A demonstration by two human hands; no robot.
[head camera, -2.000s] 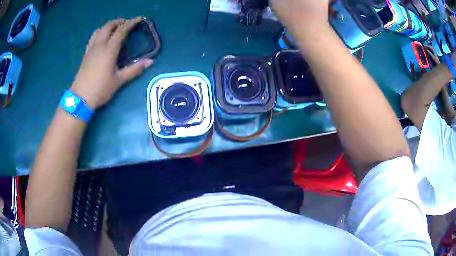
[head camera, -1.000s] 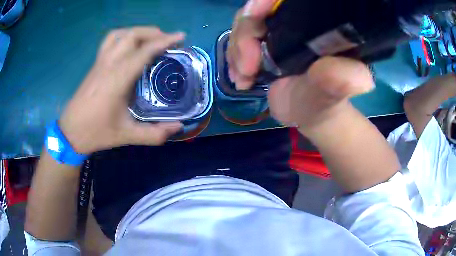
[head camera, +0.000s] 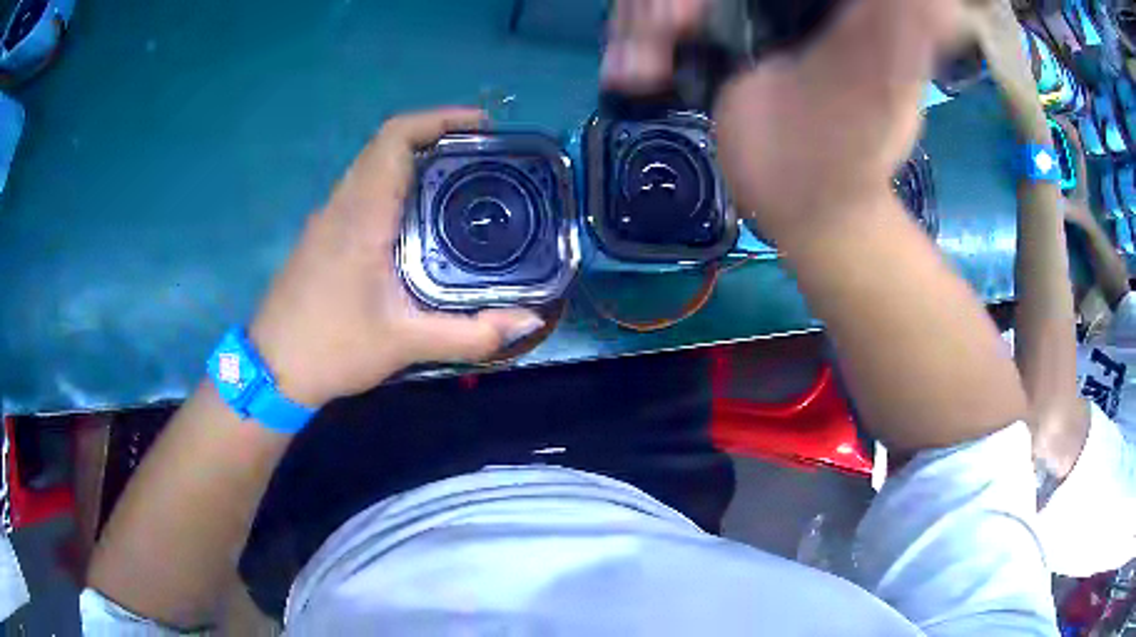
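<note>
My left hand [head camera: 361, 268] grips a speaker unit [head camera: 488, 222] from its left side, thumb below and fingers above. A black front frame sits around its round black cone. A second speaker unit [head camera: 658, 184] with a black frame stands just to its right, with a brown carry strap [head camera: 658, 321] at its near side. My right hand [head camera: 810, 118], blurred, holds the black electric screwdriver [head camera: 766, 37] above and to the right of the second unit. The screwdriver's tip is hidden or too blurred to tell.
The dark green mat [head camera: 237, 149] covers the bench. Blue speaker units lie at the far left edge [head camera: 31, 44] and at the far right [head camera: 1090, 81]. Another person's arm [head camera: 1044, 249] with a blue wristband reaches in at the right. A red stool [head camera: 797, 423] is below.
The black frame my left hand held is now around the left unit's cone. My right hand brought in the screwdriver and has since moved up and right. Another person's arm reaches in at the right.
</note>
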